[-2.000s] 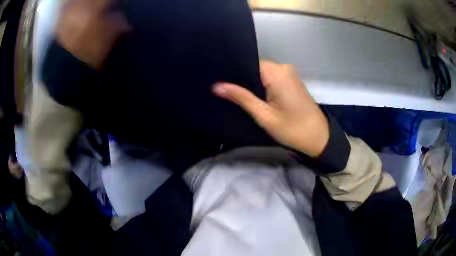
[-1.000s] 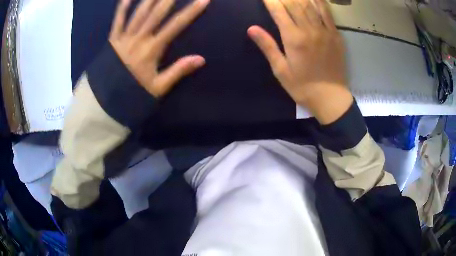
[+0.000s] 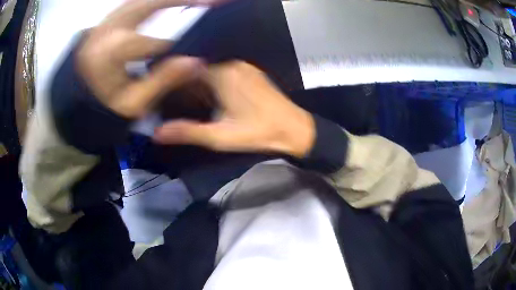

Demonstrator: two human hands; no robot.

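Observation:
A dark navy panel [image 3: 249, 34] lies on the white table [image 3: 351, 39] and runs down over its front edge towards the lap. My left hand [image 3: 127, 71] is blurred, above the panel's left part, with fingers curved. My right hand [image 3: 254, 116] is beside it at the panel's lower part, thumb pointing left and fingertips close to my left hand. Small light patches show by my left fingers; I cannot tell whether they are cloth or table. Blur hides whether either hand grips the panel.
Dark-handled scissors or snips [image 3: 472, 42] lie at the upper right of the table. Beige cloth [image 3: 492, 192] hangs at the right, near blue crate-like edges [image 3: 418, 107]. Pale cloth [image 3: 153, 207] is below the table at the left.
My hands were spread flat on the dark panel; now both are lower and further left, close together with bent fingers. The panel's right edge has moved left and slants, uncovering more table.

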